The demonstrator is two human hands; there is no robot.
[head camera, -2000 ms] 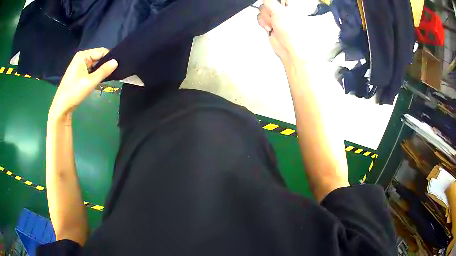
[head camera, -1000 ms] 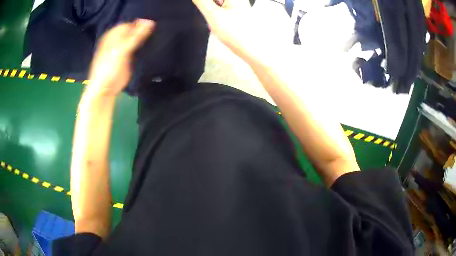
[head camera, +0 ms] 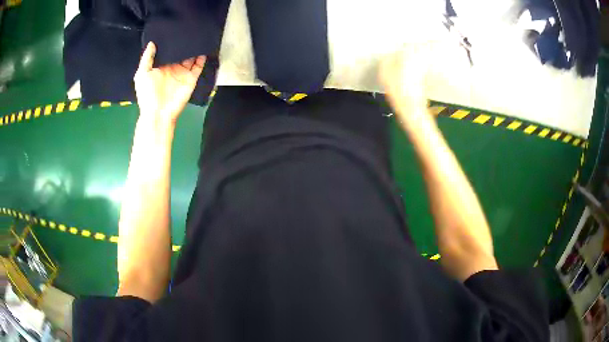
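A dark navy garment [head camera: 103, 57] lies over the left part of the white table and its front edge. My left hand [head camera: 167, 83] is at its lower edge, fingertips under or against the cloth, holding it. A narrower navy sleeve or panel [head camera: 288, 47] lies straight beside it and hangs slightly over the table edge. My right hand [head camera: 400, 77] is to the right of this panel, over the table's front edge, blurred and washed out by glare. Its fingers and anything in it cannot be made out.
The white table [head camera: 360, 40] spans the top. A dark navy heap [head camera: 579, 33] and navy scraps [head camera: 549, 40] lie at the right. Yellow-black tape [head camera: 494, 121] runs across the green floor. A yellow wire rack [head camera: 30, 257] stands at lower left.
The narrow panel now lies apart from the rest of the garment. My left hand has moved to the garment's lower edge. My right hand has moved down and right, away from the cloth.
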